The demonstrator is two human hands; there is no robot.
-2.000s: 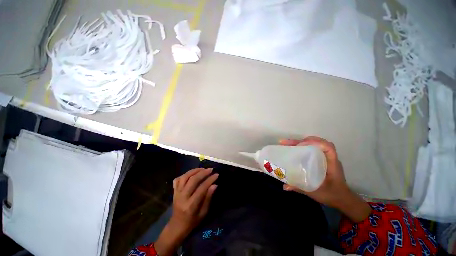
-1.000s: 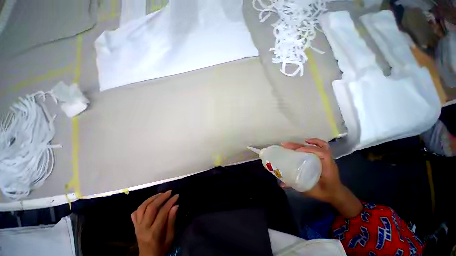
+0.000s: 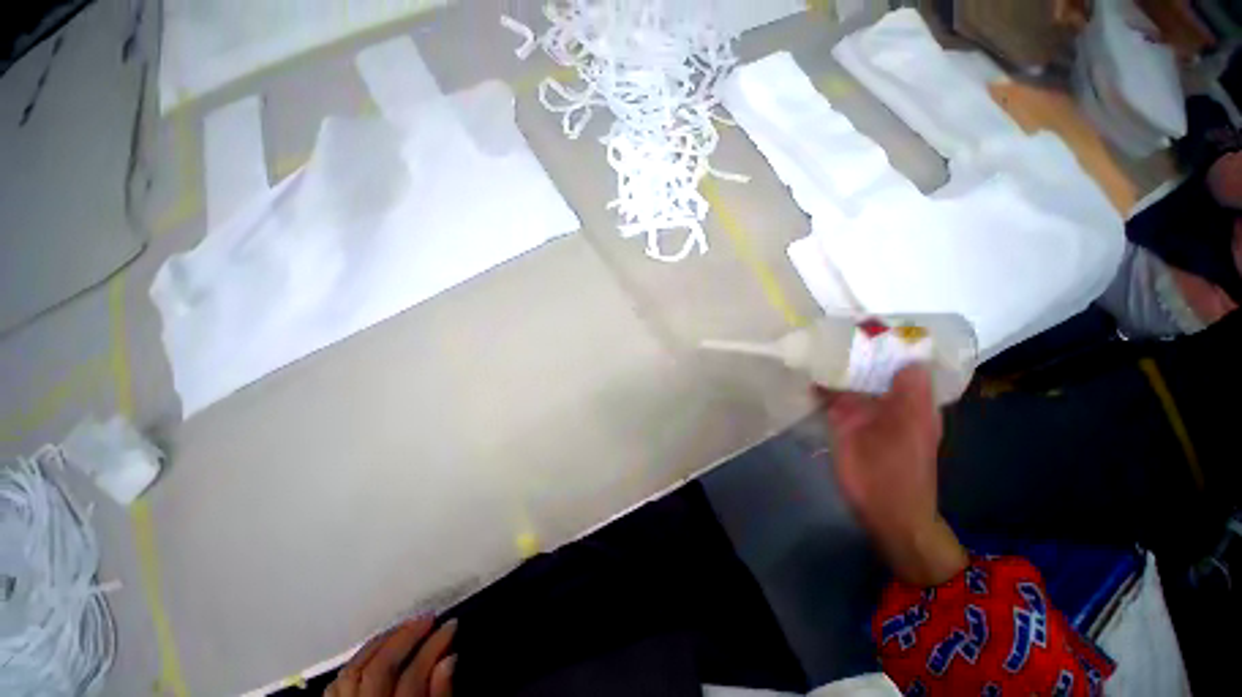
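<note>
My right hand is closed around a translucent squeeze bottle near the table's front edge at the right. The bottle lies sideways, its long thin nozzle pointing left, its label with red and yellow diamonds upward. My left hand is at the bottom edge, partly cut off; only the fingers show, and whether it holds anything is hidden. A white garment panel with two straps lies flat at the upper left. A heap of short curly white strips lies right of it.
White stacked panels lie at the right. A bundle of long strips and a crumpled white wad are at the left. Yellow tape lines mark the table. Part of another person shows at the right edge.
The view has turned right. My right hand has raised the bottle and rolled it so the label faces up. My left hand has dropped lower in the picture and is now mostly cut off.
</note>
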